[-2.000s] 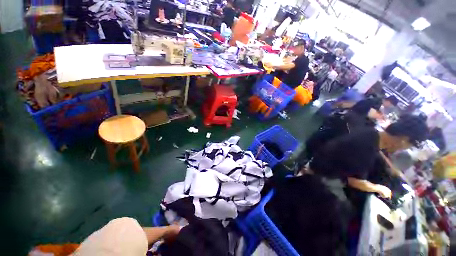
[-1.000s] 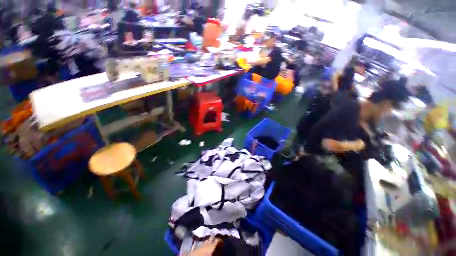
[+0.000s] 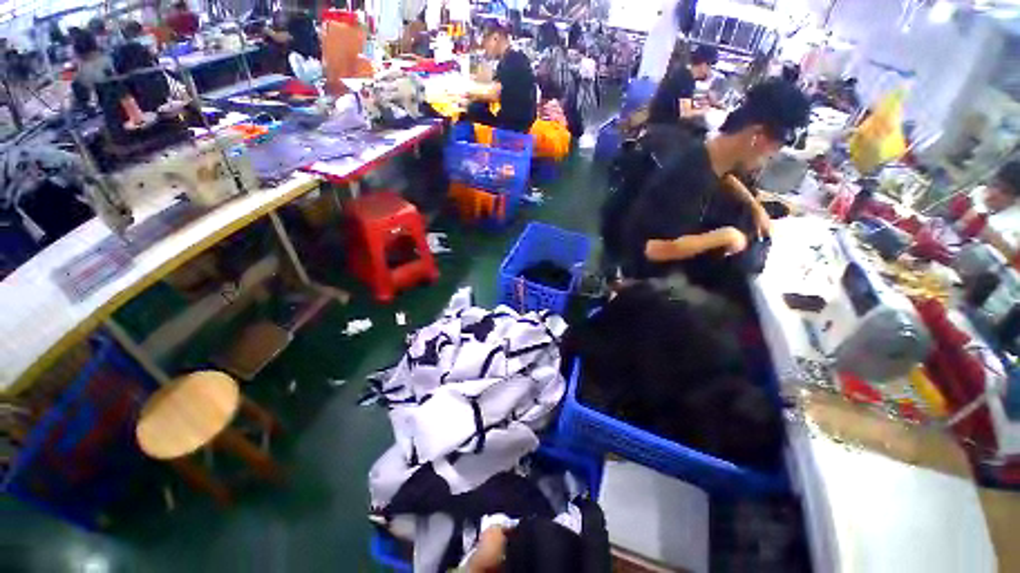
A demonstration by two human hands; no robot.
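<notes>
My left hand (image 3: 487, 551) is small and cut off by the bottom edge of the view. Its fingers are closed at the edge of a black garment piece (image 3: 550, 546) with a bit of white beside it. The cloth lies at the near end of a tall pile of white-and-black pieces (image 3: 470, 392). The pile rests in and above a blue crate (image 3: 388, 546), whose rim shows at the lower left of the pile. My right hand is not in view.
A large blue crate (image 3: 671, 453) full of black cloth stands right of the pile, a pale board (image 3: 652, 515) before it. A small blue basket (image 3: 545, 252) stands behind. A person (image 3: 682, 190) works at the white sewing table (image 3: 884, 492). Left are a round stool (image 3: 188, 415) and red stool (image 3: 389, 241).
The view has turned right, so the left table and stools moved left. My left forearm, seen earlier at lower left, now shows only as a hand by the black cloth.
</notes>
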